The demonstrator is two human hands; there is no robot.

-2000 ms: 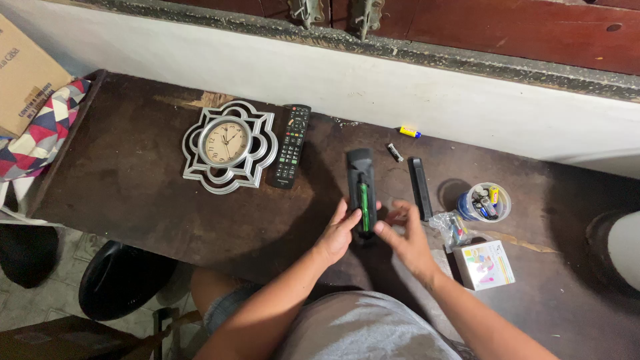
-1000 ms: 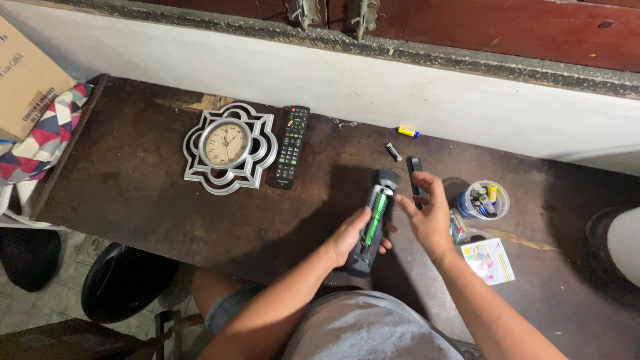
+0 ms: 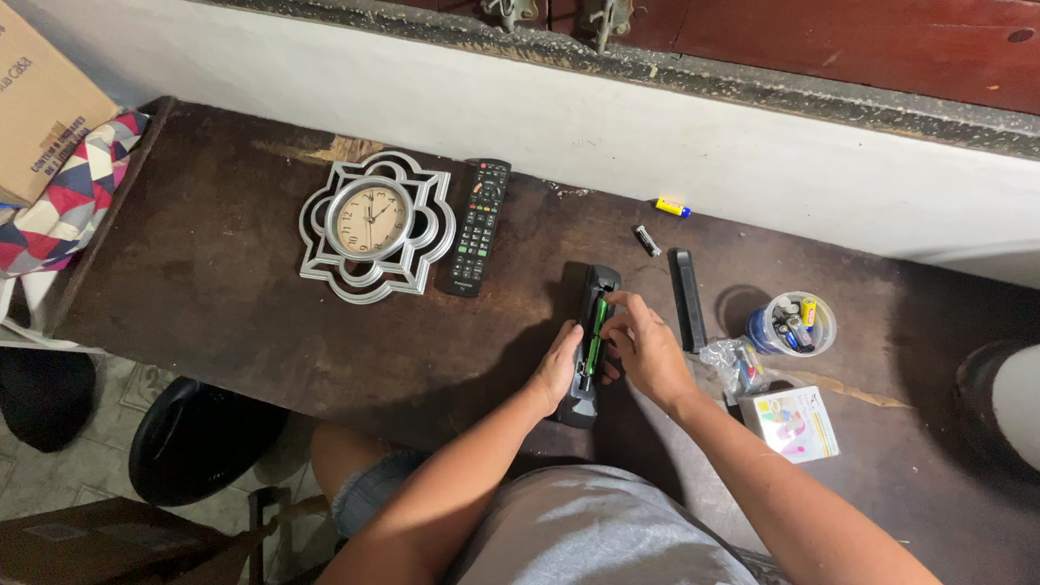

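My left hand (image 3: 561, 366) grips a dark device (image 3: 578, 406), perhaps a remote control, with its long battery compartment facing up. Green batteries (image 3: 597, 329) lie end to end in the compartment. The fingers of my right hand (image 3: 642, 337) touch them from the right, thumb and forefinger bent; whether they pinch a battery cannot be told. A long black cover (image 3: 688, 301) lies to the right on the table. Beyond it are a small dark and silver battery (image 3: 647, 240) and a yellow and blue battery (image 3: 673, 208) near the wall.
A silver-framed clock (image 3: 370, 219) and a black remote control (image 3: 479, 227) lie on the left of the dark wooden table (image 3: 227, 268). On the right are a plastic tub (image 3: 764, 325) of batteries, a clear plastic bag (image 3: 731, 361), a small white box (image 3: 792, 422) and a white and black object (image 3: 1011, 398).
My right hand has come down from the compartment's upper end and now touches the green batteries. The device has turned more upright in view. The black cover, partly behind my right hand a second ago, shows whole.
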